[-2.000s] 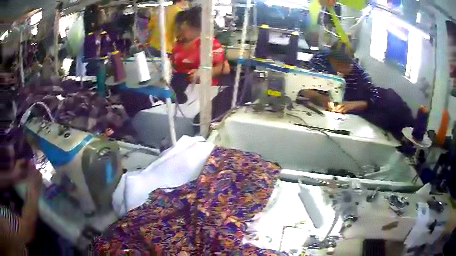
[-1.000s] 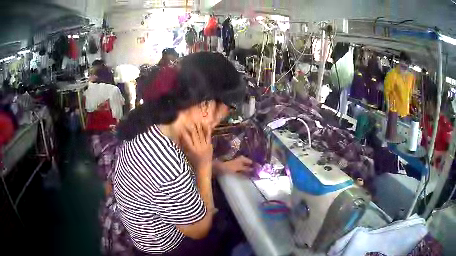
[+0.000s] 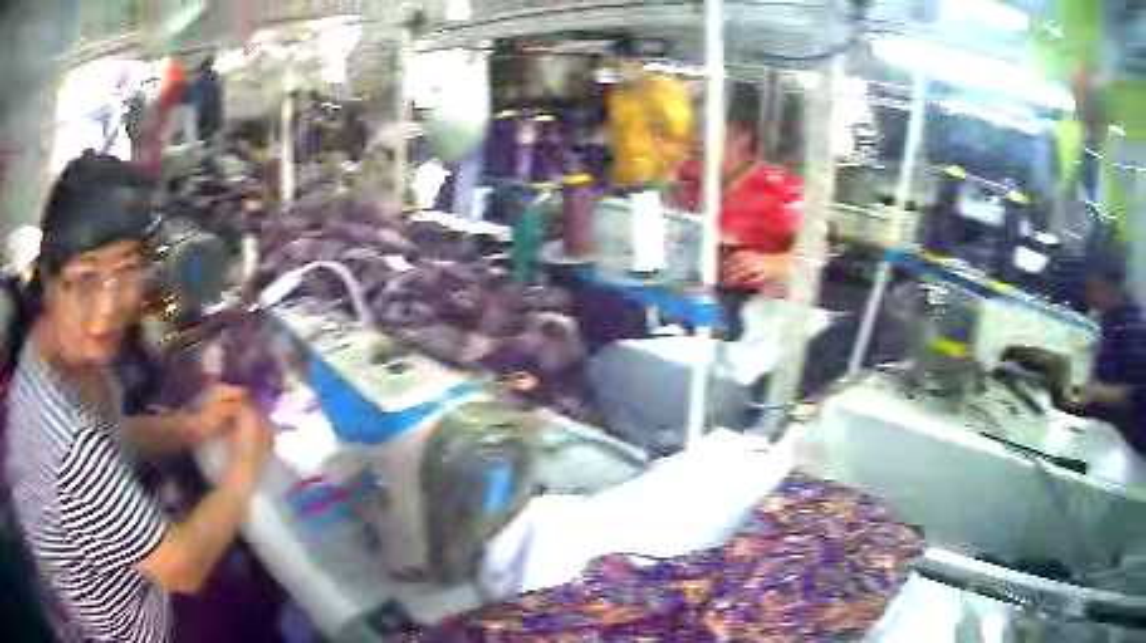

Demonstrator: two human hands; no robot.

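Note:
Neither of my hands is in the picture. Nearest in front of me, the purple and orange printed cloth (image 3: 754, 572) lies spread at the bottom, cut off by the lower edge. A plain white sheet (image 3: 641, 509) lies folded behind and left of it, reaching to the end of the neighbouring machine. A sliver of my white machine table (image 3: 961, 609) shows at the bottom right. The view is blurred.
A person in a striped top (image 3: 94, 502) sits at left by a white and blue sewing machine (image 3: 415, 408). A person in red (image 3: 760, 207) sits behind poles. Thread cones (image 3: 646, 232) stand at centre. Another machine table (image 3: 955, 471) is at right.
The view has swung back right from the neighbour, so the printed cloth shows more again. The neighbour has turned from side-on towards me, and their raised hand has come down from the head.

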